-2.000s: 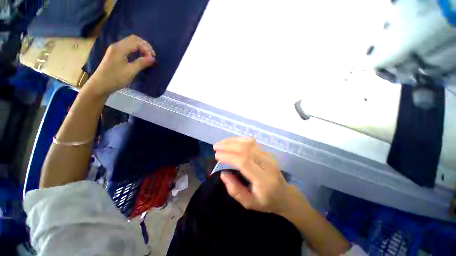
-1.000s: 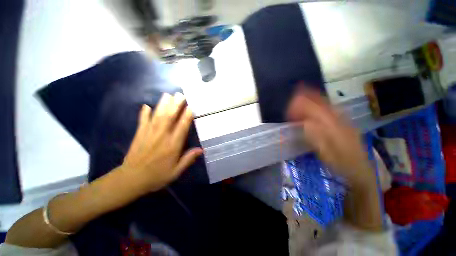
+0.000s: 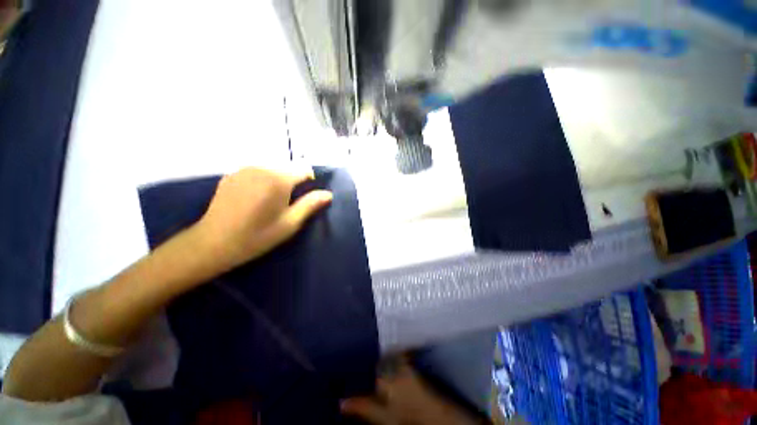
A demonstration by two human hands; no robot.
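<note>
A navy garment panel (image 3: 274, 307) lies on the machine bed and hangs over the front edge. Its top edge is just in front of the needle area (image 3: 357, 124) of the white sewing machine (image 3: 531, 41). My left hand (image 3: 257, 207) rests on the panel's upper part, fingers curled at its top edge, with thumb and fingertips close together on the cloth. My right hand (image 3: 402, 398) is low, below the table edge at the panel's lower right corner, dim and partly hidden; its grip cannot be told.
A small navy piece (image 3: 519, 166) lies right of the needle. A dark block with a brownish edge (image 3: 693, 220) and small tools (image 3: 739, 166) lie further right. Long navy cloth (image 3: 37, 166) is at far left. Blue crates (image 3: 581, 357) stand below the table edge.
The panel's top edge has come away from the needle towards me, with my left hand on it. My right hand has moved from the small navy piece down to the panel's lower corner.
</note>
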